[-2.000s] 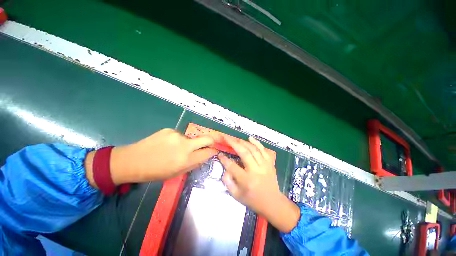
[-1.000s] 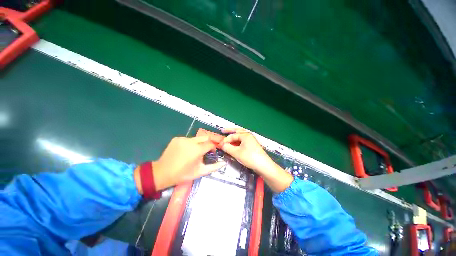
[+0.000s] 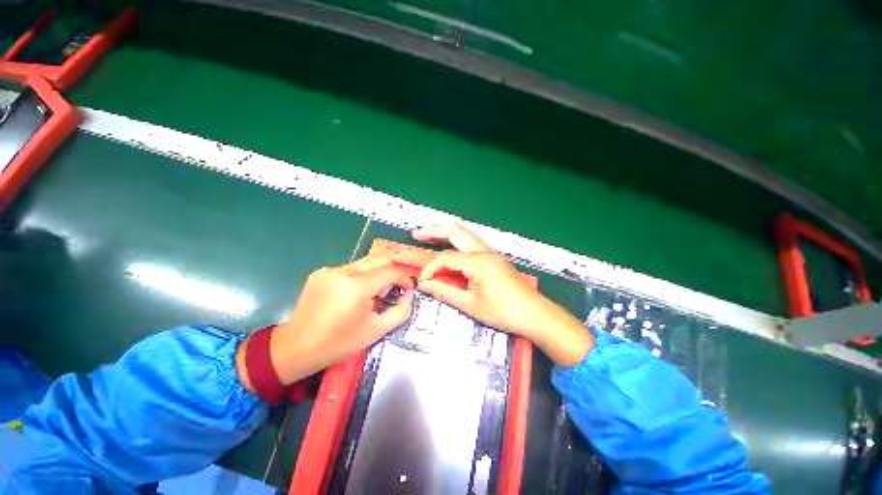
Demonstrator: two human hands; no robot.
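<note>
An opened tablet unit [image 3: 426,406] lies in a red frame [image 3: 329,425] in front of me, its large silver rectangle bright with glare and circuitry at its top end. My left hand [image 3: 343,314], with a dark red wrist band, is over the top left corner. My right hand [image 3: 493,295] is over the top edge. The fingertips of both hands meet and pinch a tiny dark part [image 3: 414,283] above the top end. The part is mostly hidden by the fingers.
Clear plastic with small white bits [image 3: 629,324] lies right of the frame. A white chipped strip [image 3: 290,184] runs behind, beside the green belt [image 3: 435,155]. Red frames stand at far left [image 3: 44,145] and right [image 3: 798,266]. A dark tangled cluster [image 3: 857,425] lies far right.
The camera view has shifted, showing more of the left red frames. Both hands stay at the frame's top end; their fingers have moved slightly and a tiny dark part now shows between them.
</note>
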